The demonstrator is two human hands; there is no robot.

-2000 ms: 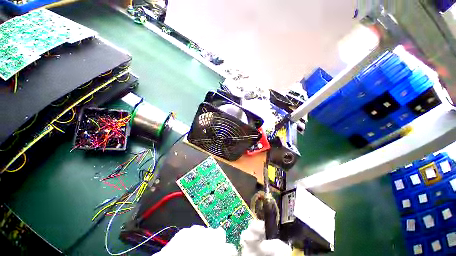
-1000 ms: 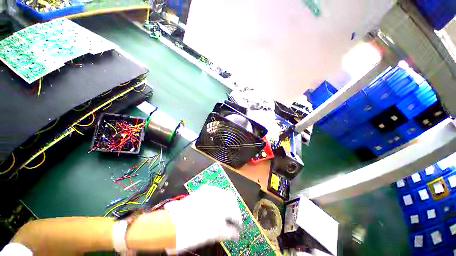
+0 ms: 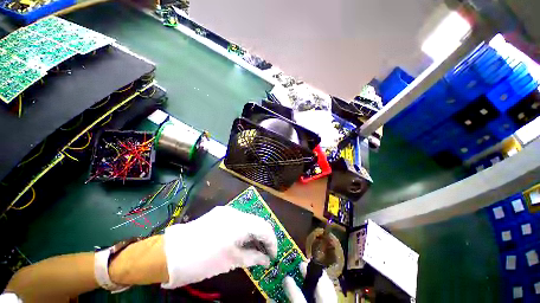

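A green circuit board panel (image 3: 286, 251) lies slanted on the black work pad (image 3: 207, 198), component details too small to tell. My left hand (image 3: 219, 245), in a white glove with dark-stained fingertips, is over the left edge of the board with its fingers curled together; whether they pinch anything is hidden. My right hand (image 3: 322, 290), also white-gloved and cut off by the bottom edge, is at the board's near end. It is closed around the dark handle of a soldering iron (image 3: 312, 277). The round stand ring (image 3: 328, 251) is just behind it.
A black fan (image 3: 266, 154) stands behind the board. The wire box (image 3: 123, 157), solder spool (image 3: 177, 141) and loose wires (image 3: 172, 198) are left. Black sheets (image 3: 77, 94) with green panels (image 3: 47, 47) fill the far left. A pale-topped station (image 3: 388, 254) is right. Red handles (image 3: 201, 292) show below my left arm.
My left hand came in from the bottom and now rests farther left on the board than one second ago. My right hand is back in view with the dark handle. The camera view has shifted slightly.
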